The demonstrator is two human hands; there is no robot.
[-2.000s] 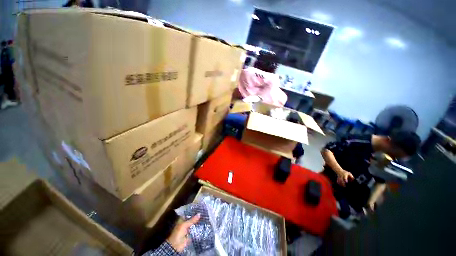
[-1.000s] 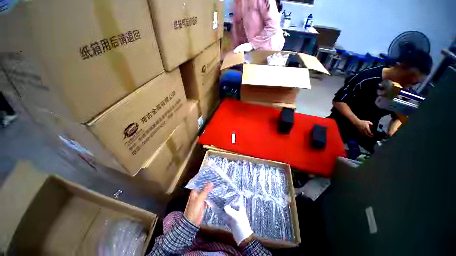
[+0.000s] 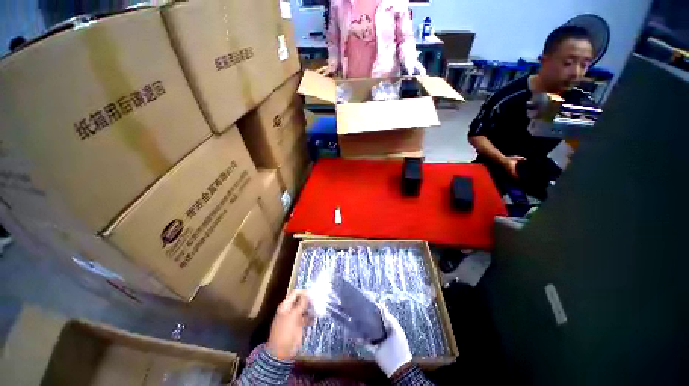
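Note:
A dark flat part (image 3: 353, 307) is held over the parts carton, partly out of its clear bag. My left hand (image 3: 289, 324), bare, grips the clear bag (image 3: 321, 294) at the part's left end. My right hand (image 3: 393, 345), in a white glove, holds the part's lower right end. The open parts carton (image 3: 451, 332) below is filled with rows of silvery bagged parts (image 3: 412, 271).
The red table (image 3: 363, 200) beyond bears two black stacks (image 3: 412, 176) (image 3: 462, 194) and a small white piece (image 3: 338, 215). Closed cartons (image 3: 151, 128) rise at left, above an open waste carton (image 3: 143, 350). A far open carton (image 3: 385, 117), two people and a dark green casing (image 3: 604, 249) also show.
The dark part now shows bare, partly out of its bag, with my gloved right hand on its end. Before, both hands were on the bagged part. The view has shifted.

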